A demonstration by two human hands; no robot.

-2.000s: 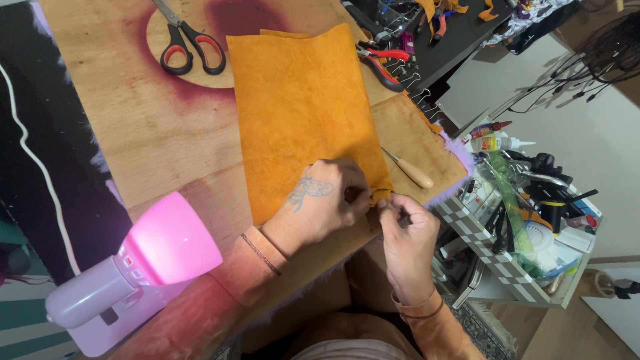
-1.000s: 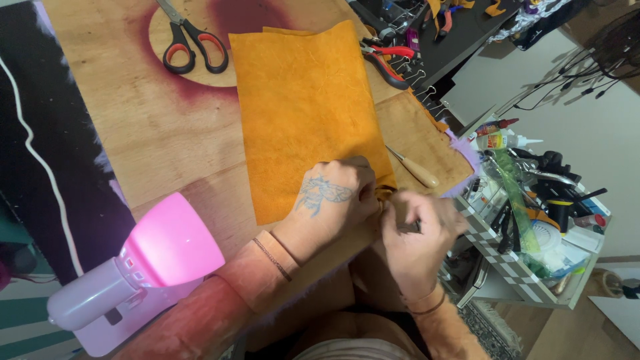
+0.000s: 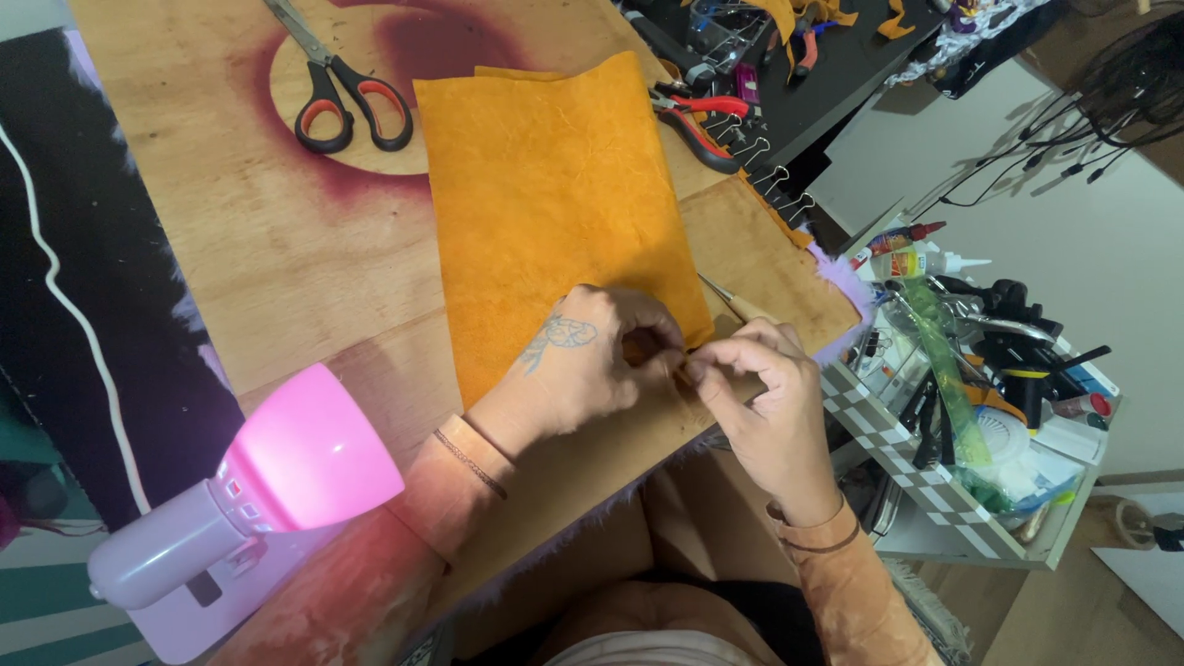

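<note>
A folded piece of orange leather or suede (image 3: 555, 194) lies on the wooden board. At its lower right corner my left hand (image 3: 615, 351) pinches the edge with thumb and forefinger. My right hand (image 3: 763, 393) meets it there, thumb and fingertips closed on something small and thin at that corner, too small to identify. An awl with a wooden handle (image 3: 743, 309) lies right of the leather, partly behind my right hand. Black and red scissors (image 3: 338, 97) rest on the board at upper left, and red-handled pliers (image 3: 698, 120) sit past the leather's upper right edge.
A pink and lilac lamp (image 3: 310, 453) stands at lower left, near my left forearm. Binder clips (image 3: 777, 176) hold the board's right edge. A checkered drawer (image 3: 911, 462) full of tools and glue bottles juts out at right. A white cable (image 3: 69, 296) runs down the far left.
My right hand was blurred and a little right of the leather's corner a second ago; now it is back against my left fingertips. My left hand has stayed at the corner.
</note>
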